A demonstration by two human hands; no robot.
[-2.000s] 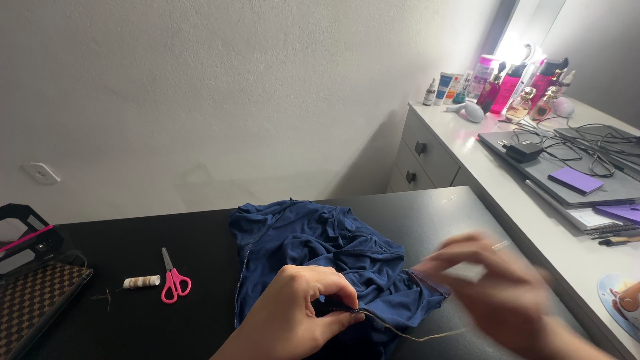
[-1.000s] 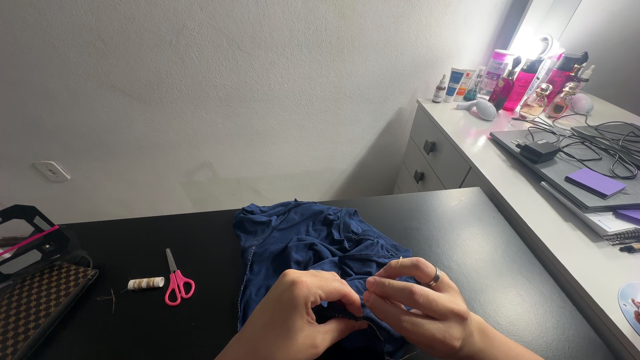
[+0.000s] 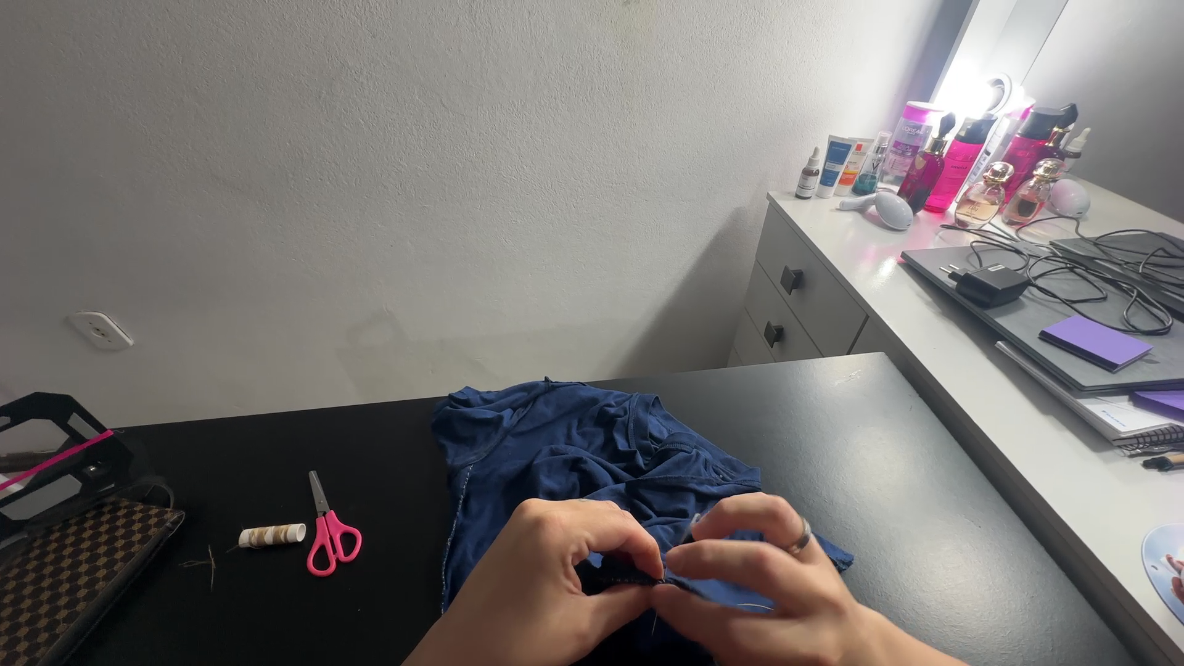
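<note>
A dark blue knit garment (image 3: 555, 444) lies bunched on the black table (image 3: 379, 444). My left hand (image 3: 573, 564) pinches its dark edge between thumb and forefinger. Right beside it, the fingertips of my right hand (image 3: 758, 573), which wears a ring, meet at the same edge; a needle cannot be made out there. A light thread (image 3: 754, 606) shows near my right fingers. Left of the garment lie pink-handled scissors (image 3: 331, 532) with the blades pointing away, and a spool of thread (image 3: 273, 536) on its side.
Thread scraps (image 3: 211, 564) lie near the spool. A checkered case (image 3: 83, 573) and a black holder with a pink strip (image 3: 65, 462) stand at the left. On the right, a white dresser (image 3: 971, 398) bears bottles, a laptop (image 3: 1017, 305), a charger (image 3: 992, 285) and notebooks.
My right hand was blurred and apart from my left two seconds ago, with thread stretched below; it has since come in to the garment's edge. My left hand keeps its pinch.
</note>
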